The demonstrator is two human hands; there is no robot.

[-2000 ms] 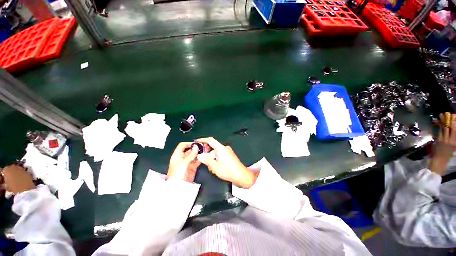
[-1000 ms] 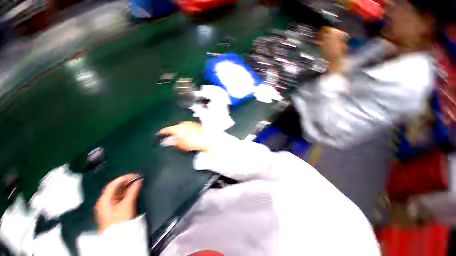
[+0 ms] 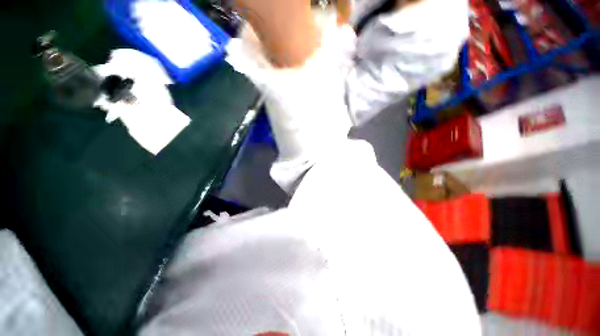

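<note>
My right hand (image 3: 281,29) is blurred at the top edge, to the right of the blue bin (image 3: 181,71); its fingers are cut off, so what it holds is hidden. My left hand is out of view; only a pale sleeve (image 3: 26,289) shows at the lower left. The blue bin holds white sheets (image 3: 171,33). Left of it, a dark metal part (image 3: 118,87) lies on crumpled white wipes (image 3: 158,125). A clear bottle with a metallic top (image 3: 69,79) stands beside the wipes.
The dark green bench (image 3: 99,190) has a shiny front edge running diagonally. Another person's white sleeve (image 3: 408,52) is close beside my right arm. At the right are a blue-framed rack (image 3: 506,72), a red box (image 3: 446,143) and red and black floor items (image 3: 539,282).
The view has swung right and down. My right arm now reaches out past the blue bin to the top edge. My left hand has left the picture.
</note>
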